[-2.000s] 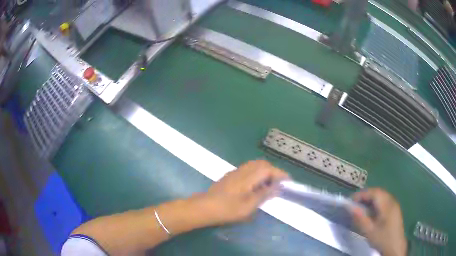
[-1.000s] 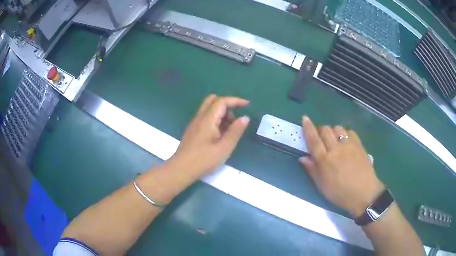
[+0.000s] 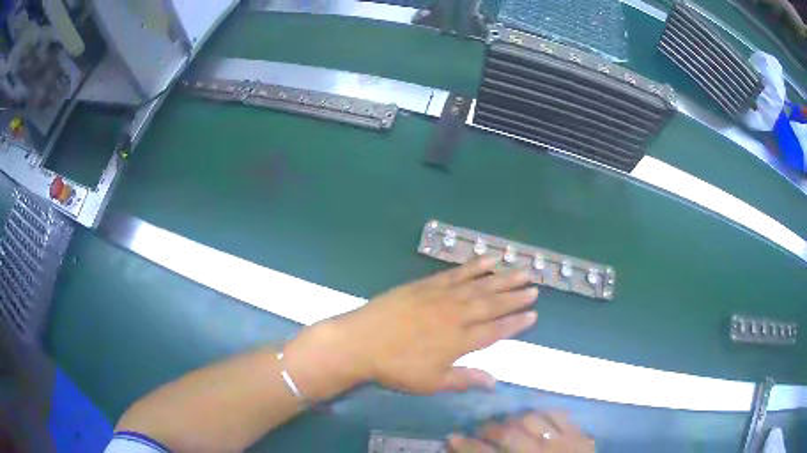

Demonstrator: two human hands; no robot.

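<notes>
A grey jig bar point(image 3: 553, 275) lies on the green surface in front of me, with several shiny round components seated in a row. My left hand point(image 3: 434, 332) is palm down with fingers spread. Its fingertips overlap the jig's near edge. It grips nothing. My right hand point(image 3: 526, 435) is blurred and cut off by the bottom edge of the picture. Its fingers are at the right end of another grey bar point(image 3: 405, 443), also cut off. I cannot tell whether they grip it.
Bars point(image 3: 318, 108) lie end to end along the far strip, near a dark bracket point(image 3: 449, 133). Stacked jigs point(image 3: 566, 106) stand behind. A short jig section point(image 3: 763, 330) lies at right. A machine with a red button point(image 3: 61, 189) is at left. A metal strip point(image 3: 239, 272) crosses nearby.
The bright plate pressed onto the jig by my right hand is gone from it, exposing the round components. My right hand has moved down to the near bar. My left hand has flattened beside the jig.
</notes>
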